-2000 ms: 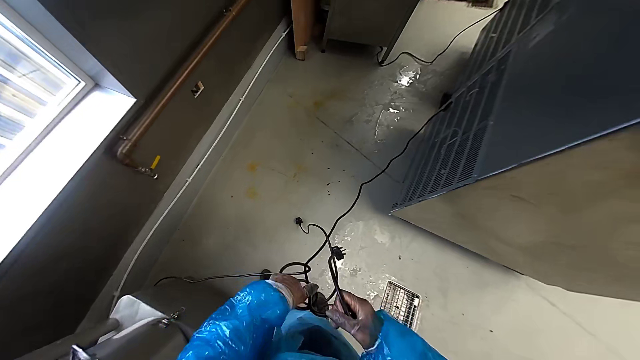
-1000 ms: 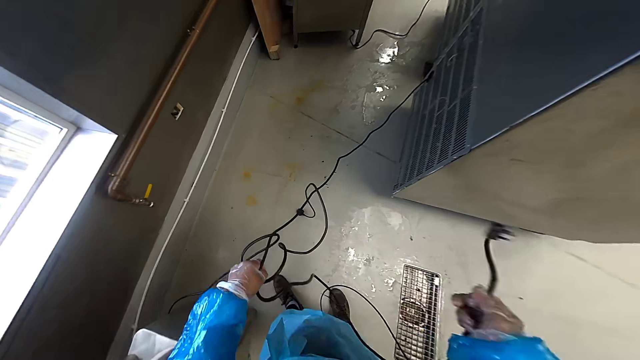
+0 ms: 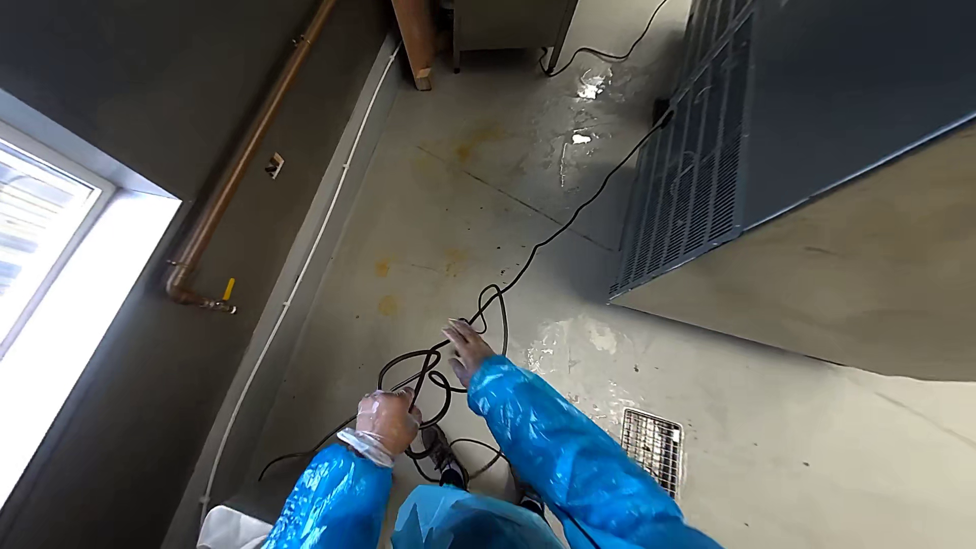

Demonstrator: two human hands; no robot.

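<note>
A black power cable (image 3: 538, 245) runs over the floor from the grey louvred cabinet to a loose tangle of loops in front of me. My left hand (image 3: 387, 419), in a clear plastic glove, is closed around part of the tangle at its near left side. Up and to the right, my right hand (image 3: 467, 352), also gloved, reaches over the loops with its fingers extended and touching or just above the cable. Whether it grips anything is hard to see. Blue plastic sleeves cover both arms. More cable loops lie around my shoes (image 3: 442, 448).
The grey louvred cabinet (image 3: 686, 168) stands at the right, a metal floor drain grate (image 3: 653, 450) near my right arm. Along the left wall run a copper pipe (image 3: 252, 145) with a yellow valve handle (image 3: 229, 289) and a white conduit (image 3: 316, 236). Wet patches shine on the floor.
My right hand has moved left from beyond the floor drain to the cable tangle. The dark cable end it held one second ago no longer shows there. My left hand stays at the loops.
</note>
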